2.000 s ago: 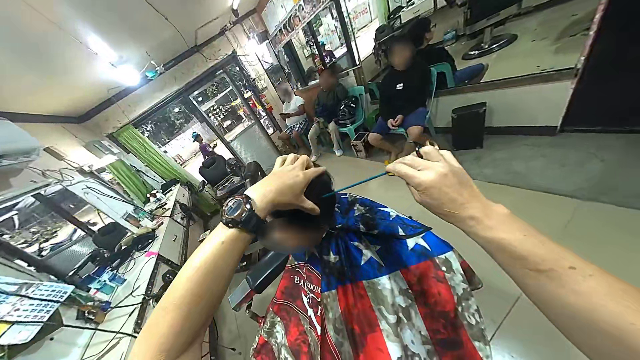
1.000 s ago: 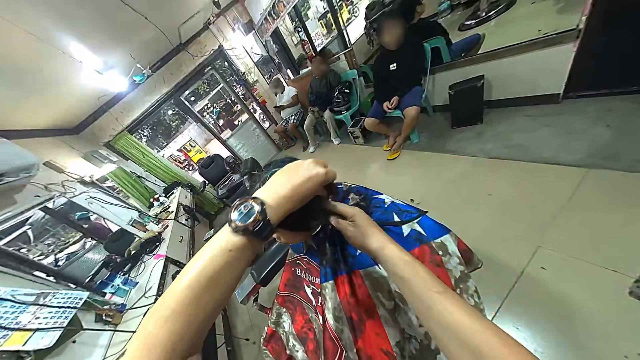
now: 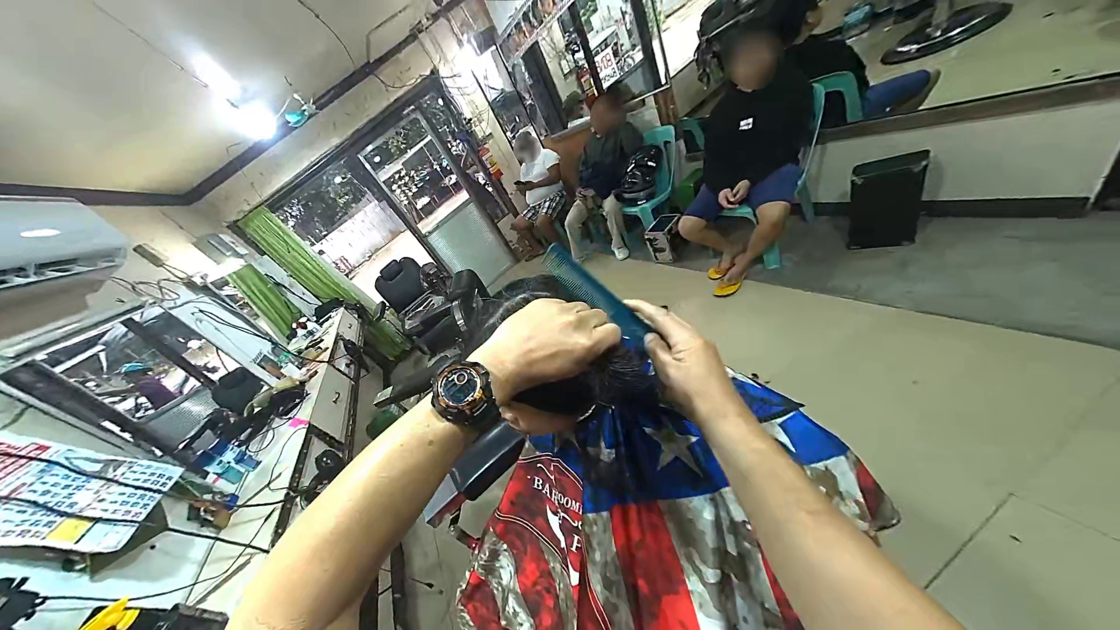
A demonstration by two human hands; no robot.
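A seated person under a patterned barber cape (image 3: 665, 525) has dark hair (image 3: 626, 376), partly covered by my hands. My left hand (image 3: 551, 341), with a digital watch on its wrist, lies bent over the head, fingers curled at the hair; whether it grips a lock or a tool is hidden. My right hand (image 3: 682, 354) holds a blue comb (image 3: 595, 293) by its lower end, at the back of the head. The comb slants up to the left, its teeth above the hair and its upper end free. Loose hair lies on the cape's shoulder.
A counter (image 3: 337, 385) with cables and small items runs along the left. Black barber chairs (image 3: 402, 293) stand ahead, near the glass door. Several people sit on green plastic chairs (image 3: 661, 175) by the wall, beside a black bin (image 3: 888, 199). A calendar (image 3: 79, 490) is at lower left.
The blue comb now shows raised above the hair in my right hand; one second ago it was not visible there. Two seconds ago my right hand was farther from the head, holding a thin blue item.
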